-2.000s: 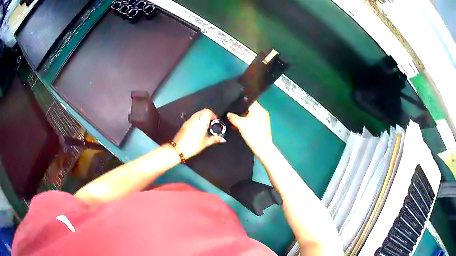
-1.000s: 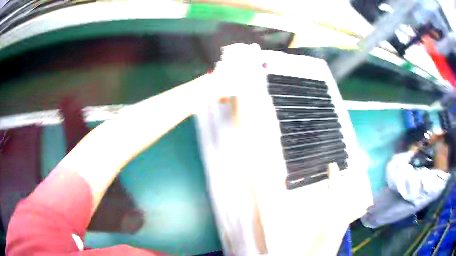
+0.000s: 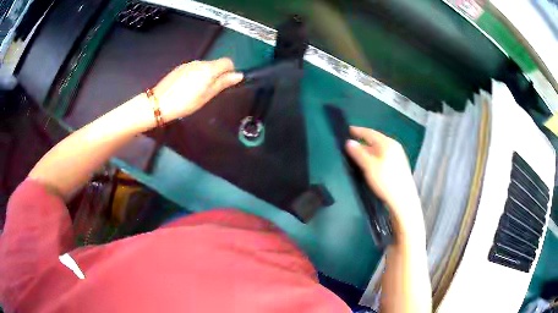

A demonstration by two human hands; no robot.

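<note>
The black-brown three-armed fixture (image 3: pixel 275 162) lies on the teal-green bench. A small shiny ring (image 3: pixel 251 126) sits in its teal centre seat. My right hand (image 3: pixel 380 162) grips a long black bar (image 3: pixel 338 125), tilted and blurred, over the bench right of the fixture. My left hand (image 3: pixel 194 88) is over the fixture's upper left side, with its fingertips together near a dark edge. Whether it holds anything cannot be told. The fixture's left arm end is hidden behind my left hand and forearm.
A sheet stack (image 3: pixel 450 159) stands at the right, with a row of black bars (image 3: pixel 520 211) on its white top sheet. Dark rings (image 3: pixel 142 15) lie on the dark mat (image 3: pixel 144 64) at the upper left. The conveyor belt (image 3: pixel 391 52) runs beyond the pale metal edge.
The view has swung back from the stack to the fixture. My right hand now holds a black bar over the bench. The ring, earlier at my left hand, now sits in the fixture's centre.
</note>
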